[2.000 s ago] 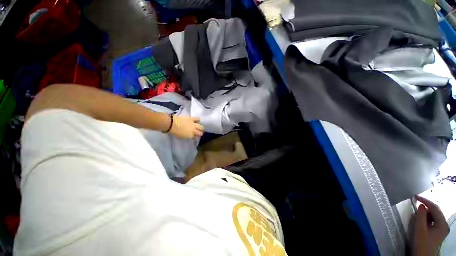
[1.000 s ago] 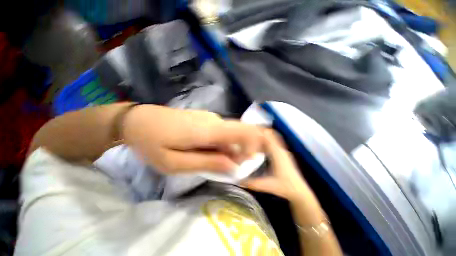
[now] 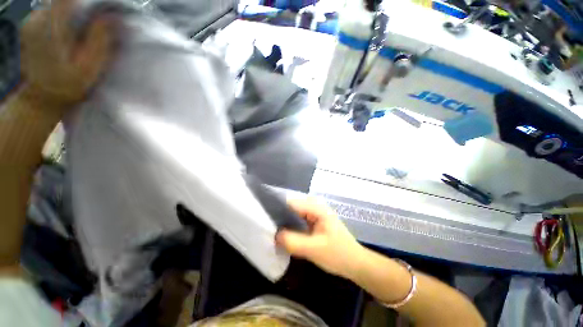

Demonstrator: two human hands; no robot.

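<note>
A large garment panel [image 3: 172,134], pale grey-white with a darker grey side, hangs in front of me over the table's left part and front edge. My left hand [image 3: 70,54], blurred, is raised at the upper left, at the panel's top; its exact grip is unclear. My right hand [image 3: 316,236] pinches the panel's lower right corner just off the table's front edge. A dark grey panel [image 3: 275,140] lies on the table behind it, left of the needle area. The presser foot and needle area [image 3: 358,112] has no hand at it.
The white sewing machine [image 3: 441,83] with "JACK" lettering stands at the back right. A light blue pad [image 3: 468,128] leans at its head. Black snips [image 3: 468,189] lie on the table. Red and yellow scissor loops [image 3: 551,241] are at the right edge. A ruler strip [image 3: 396,223] runs along the front edge.
The view has swung right to the machine. My hands, close together over my lap a second ago, are now apart with the pale panel stretched between them. The left hand has risen to the upper left.
</note>
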